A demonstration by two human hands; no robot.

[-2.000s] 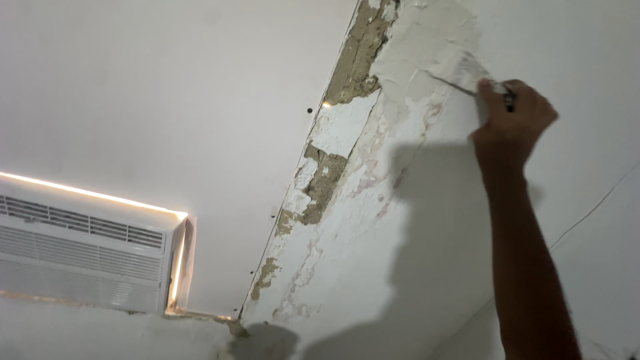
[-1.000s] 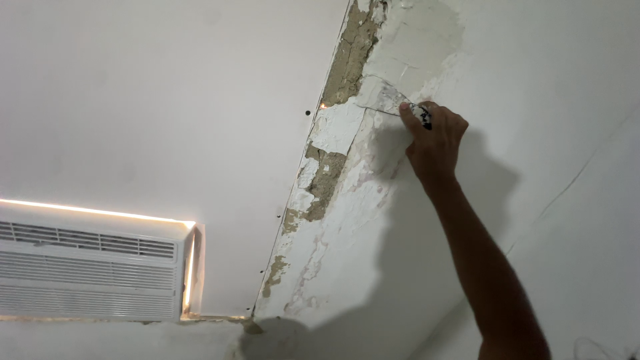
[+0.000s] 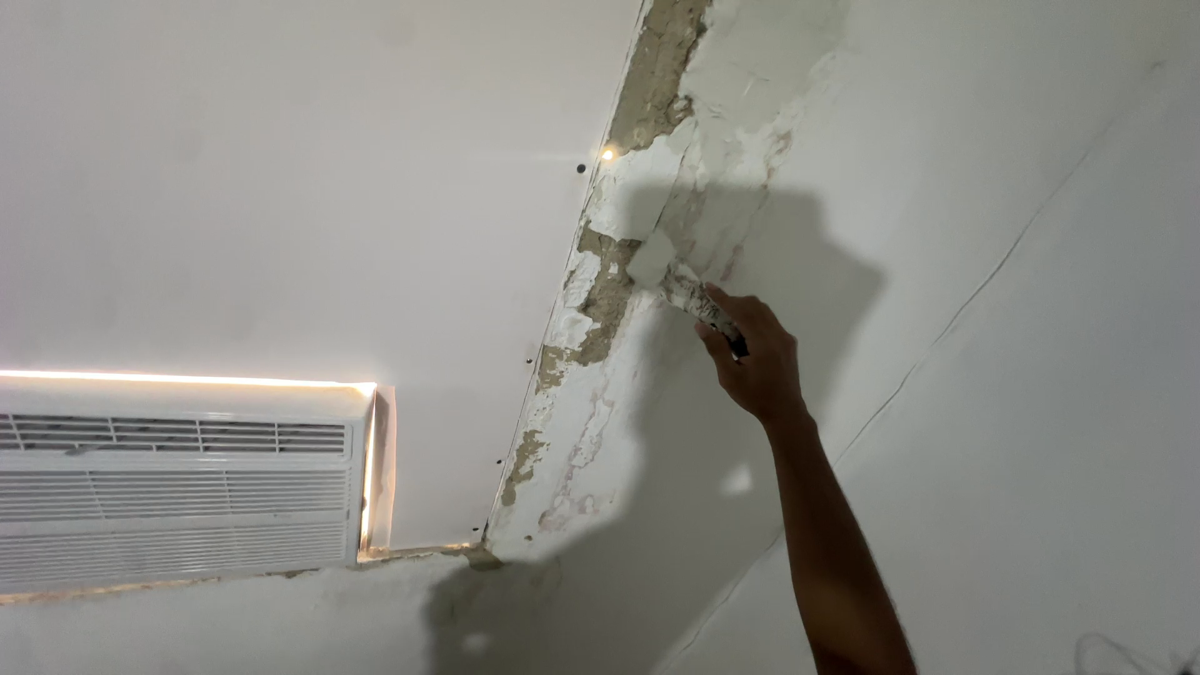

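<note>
My right hand [image 3: 764,361] reaches up from the lower right and is closed around the handle of a putty-smeared putty knife [image 3: 692,298]. The knife's blade points up and left, at the right edge of a bare grey-brown patch [image 3: 609,305] in the damaged strip of wall. Filler [image 3: 652,258] shows at the blade; whether it sits on the blade or on the wall is hard to tell. Above, a longer bare strip [image 3: 659,75] runs beside smoothed grey filler [image 3: 764,56]. My left hand is out of view.
A white air conditioner [image 3: 178,487] sits in a lit opening at the lower left. The white panel [image 3: 309,206] beside the damaged strip has several dark holes. A long thin crack [image 3: 966,305] crosses the wall at right, and shadows fall around my arm.
My right hand, with the putty knife, has moved down and left along the damaged strip, from the smoothed filler near the top to the lower bare patch.
</note>
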